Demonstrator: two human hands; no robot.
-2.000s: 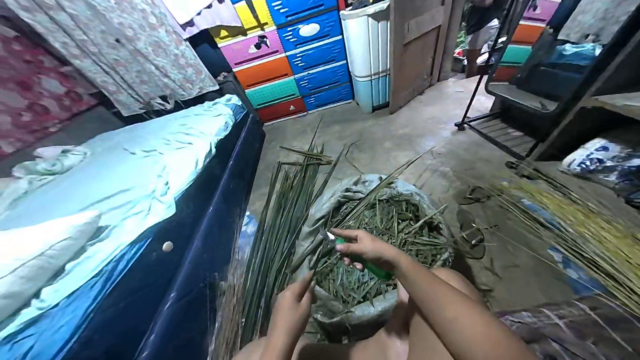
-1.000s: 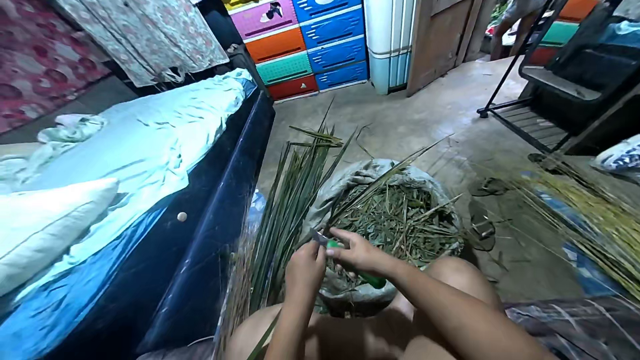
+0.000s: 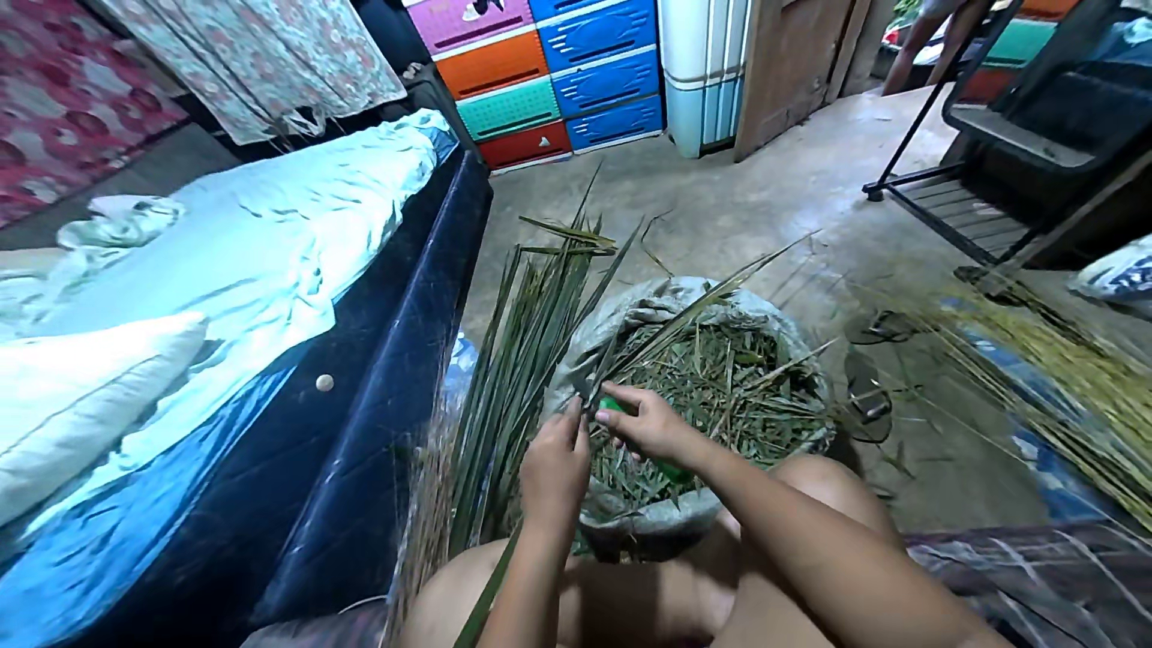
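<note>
My left hand (image 3: 555, 454) is closed around a long green palm leaflet (image 3: 489, 589), whose lower part runs down past my wrist. Right beside it, my right hand (image 3: 650, 423) grips a knife by its green handle (image 3: 668, 470), with the metal blade (image 3: 587, 389) near my left fingertips. Both hands are over the left rim of a woven plastic sack (image 3: 688, 290) filled with cut leaf scraps (image 3: 720, 387). A bundle of long green leaflets (image 3: 531, 360) leans left of the sack, and thin brown midribs (image 3: 427, 531) stand next to my left knee.
A bed with a dark blue side (image 3: 360, 396) lies at left. Slippers (image 3: 866, 391) and a spread of yellowish midribs (image 3: 1071, 369) are on the floor at right. Behind are plastic drawers (image 3: 603, 81), a wooden door (image 3: 792, 72), a metal-framed seat (image 3: 1026, 135) and another person's legs (image 3: 922, 40).
My left hand has come up to the knife, from lower and farther left two seconds ago. The right hand stays over the sack with the knife.
</note>
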